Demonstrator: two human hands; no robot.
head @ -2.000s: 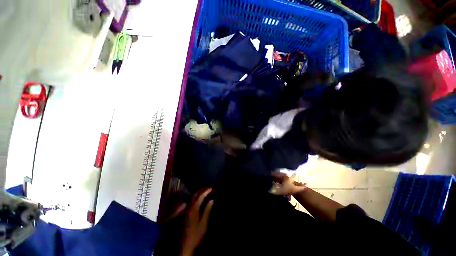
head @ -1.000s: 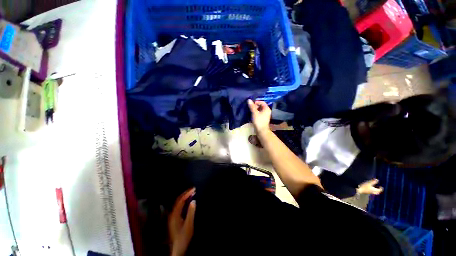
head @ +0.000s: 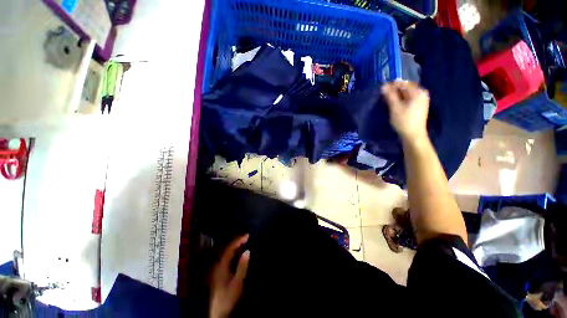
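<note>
My right hand [head: 407, 109] is over the near right corner of a blue plastic crate, with its fingertips pinched on a navy garment piece [head: 370, 118]. The piece is slightly blurred. More navy pieces [head: 267, 71] with small white slips lie heaped in the crate [head: 393, 53] and hang over its near side. My left hand [head: 229, 276] is low in front of my dark clothing, its fingers apart and nothing seen in it; its wrist is cut off by the lower edge.
The white sewing table [head: 133, 186] is at left, with green snips [head: 110, 84], a red tape strip [head: 97, 211] and navy cloth [head: 140, 301]. Dark cloth [head: 444, 93] lies right of the crate. A red box [head: 513, 71] is beyond. A person in a light top [head: 510, 236] is at lower right.
My right hand has moved right and up with the navy piece, away from the heap. The small person has moved down towards the lower right. My left hand stays low.
</note>
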